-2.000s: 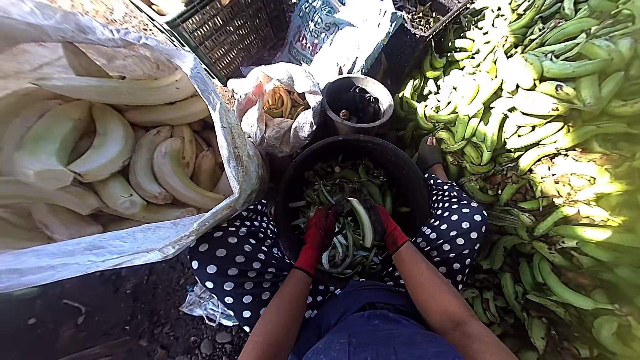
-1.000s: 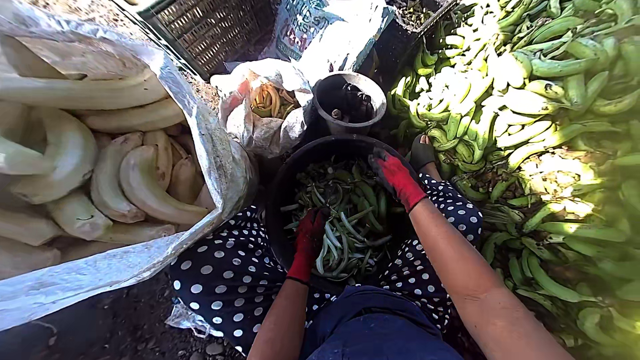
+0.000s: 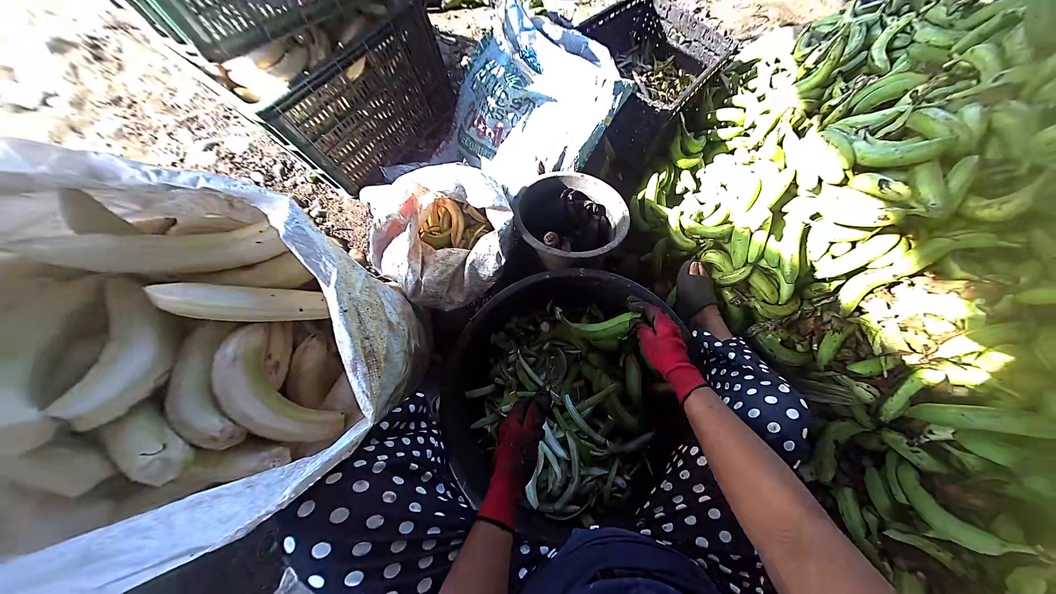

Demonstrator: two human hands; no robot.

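A black tub (image 3: 462, 371) stands between my knees, with green plantain peels (image 3: 569, 445) and unpeeled green plantains inside. My right hand (image 3: 664, 342), in a red and black glove, grips the end of a green plantain (image 3: 606, 327) at the tub's right side. My left hand (image 3: 520, 445), gloved alike, is low over the peels at the left; whether it holds anything cannot be made out. Peeled plantains (image 3: 268, 392) fill a large white woven sack (image 3: 363, 330) to the left. One peeled plantain (image 3: 239, 302) lies near the sack's right edge.
Green plantains (image 3: 891, 206) are heaped on the right. Beyond the tub stand a grey bucket (image 3: 571, 257) with dark contents, a small white sack (image 3: 450, 285) of peels, a printed bag (image 3: 528, 99), a dark crate (image 3: 701, 78) and green crates (image 3: 363, 107). My foot (image 3: 697, 293) is beside the tub.
Two seconds ago both hands held a partly peeled plantain over the tub. One second ago my right hand was at the tub's right edge; now it grips a green plantain. A peeled plantain now lies atop the sack's contents.
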